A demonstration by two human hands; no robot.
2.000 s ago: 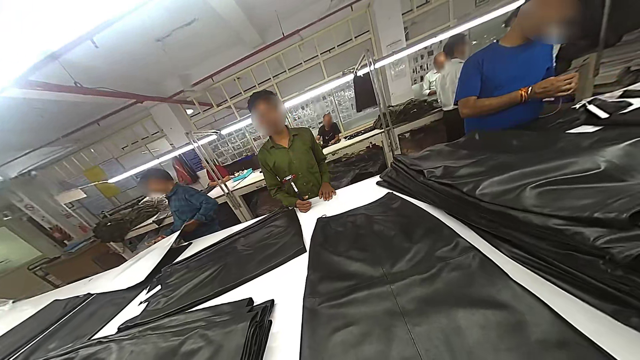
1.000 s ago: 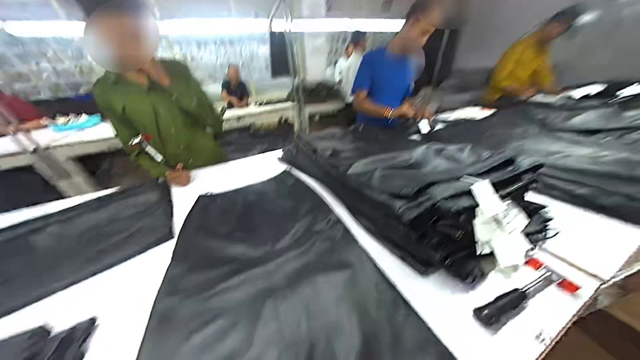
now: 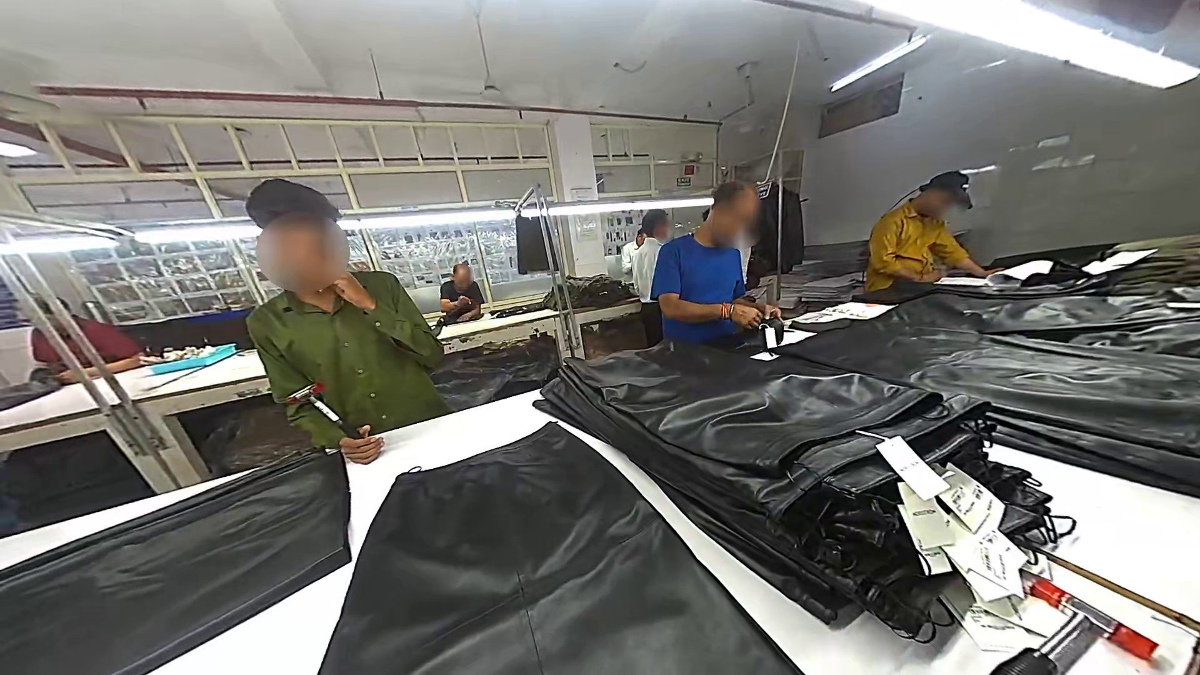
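Neither my left hand nor my right hand shows in the head view. A black leather-like garment panel with a centre seam (image 3: 525,562) lies flat on the white tabletop in front of me. To its right rises a stack of folded black garments (image 3: 741,403), with white paper tags (image 3: 975,544) on strings hanging off its near end. A red marker-like tool (image 3: 1092,619) and a black-handled tool (image 3: 1050,647) rest at the bottom right, beside the tags. Another folded black garment (image 3: 187,581) lies on the left.
Across the table a person in a green shirt (image 3: 366,356) holds a small tool. Further right, a person in a blue shirt (image 3: 698,286) handles a small item, and one in yellow (image 3: 909,244) leans over papers. More black garments (image 3: 1078,366) cover the right side.
The view has swung to the right, bringing the tags and tools into sight. The person in green has raised one hand to the neck or chin.
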